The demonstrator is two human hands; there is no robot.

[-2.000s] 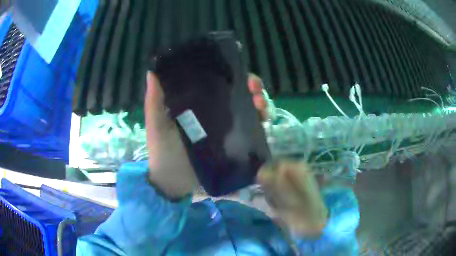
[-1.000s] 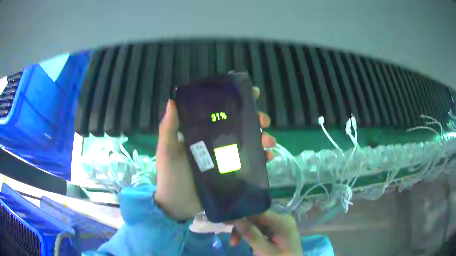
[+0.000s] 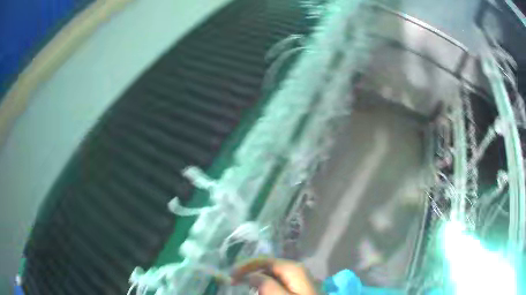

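My right hand shows at the bottom edge, blurred and partly cut off, with a light blue sleeve to its right. Its fingers are curled near white charging cables; whether it holds anything cannot be told. My left hand is out of the picture. No phone can be made out. The dark slotted charging rack runs diagonally on the left. A row of white chargers with loose cables lies along its green edge.
A grey aisle floor with a pale line runs beside the rack. Another rack with cables stands at the right, with a bright glare at lower right. A pale curved rack edge and a blue surface are at upper left.
The view has swung and tilted towards the aisle on the right. The phone with the lit 31% screen and my left hand have left the picture. My right hand is now lower and blurred.
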